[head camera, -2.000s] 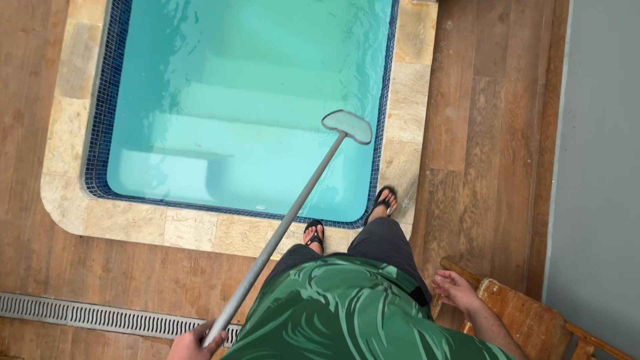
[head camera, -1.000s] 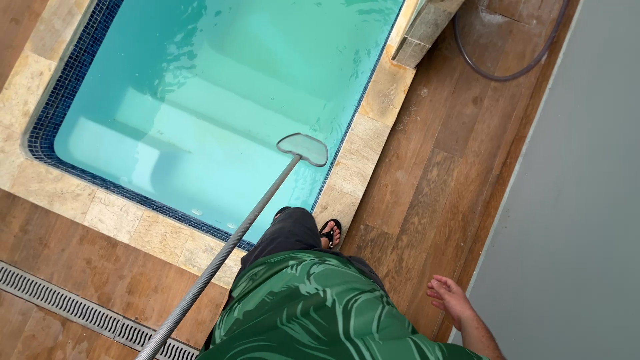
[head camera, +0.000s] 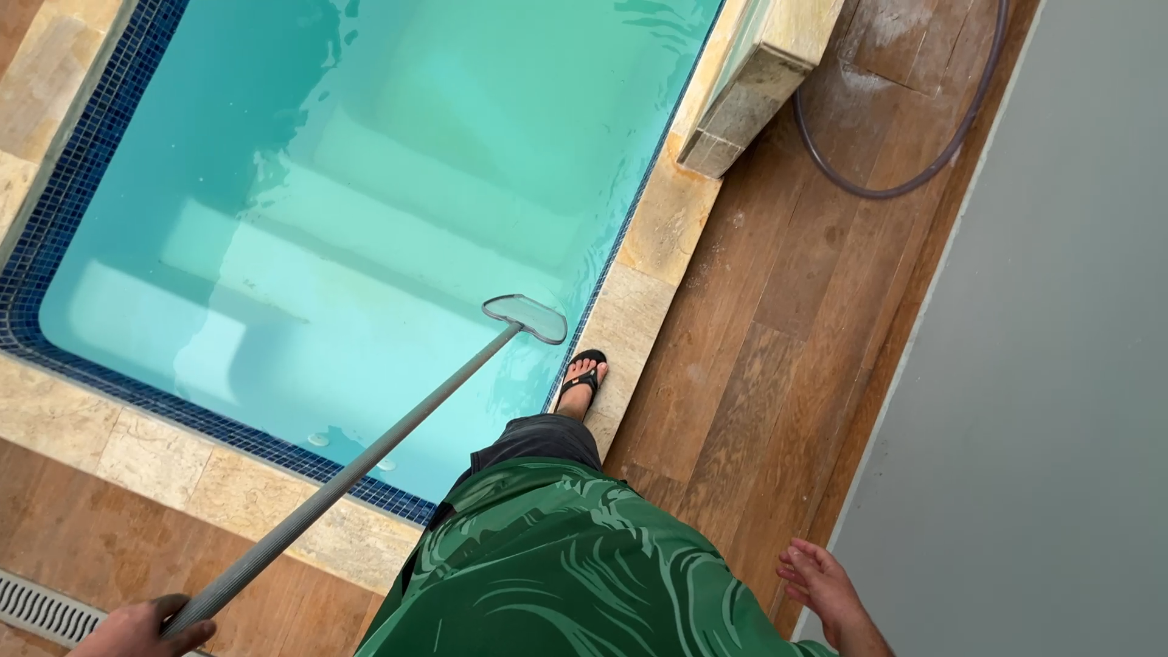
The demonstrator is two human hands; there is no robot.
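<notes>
At the bottom left, my left hand (head camera: 151,628) is closed around the lower end of a grey ribbed pole (head camera: 356,470). The pole slants up and right over the pool's tiled edge to a flat skimmer net (head camera: 526,318) with pale mesh. The net is over the pool water (head camera: 429,228), close to the right edge; whether it touches the surface I cannot tell. My right hand (head camera: 821,584) hangs at the lower right with its fingers loosely bent and nothing in it. One sandalled foot (head camera: 581,381) stands on the stone coping beside the net.
Stone coping (head camera: 630,319) and blue mosaic tile border the pool. A stone-clad block (head camera: 762,82) rises from the coping at the upper right. Beyond it a hose (head camera: 876,193) loops over the wood-look floor (head camera: 757,383), beside a grey wall (head camera: 1031,365). A drain grate (head camera: 46,602) lies lower left.
The view has moved right along the pool edge; the stone block and hose have come into it, and the wooden furniture at the lower right has left it. The net stays over the water.
</notes>
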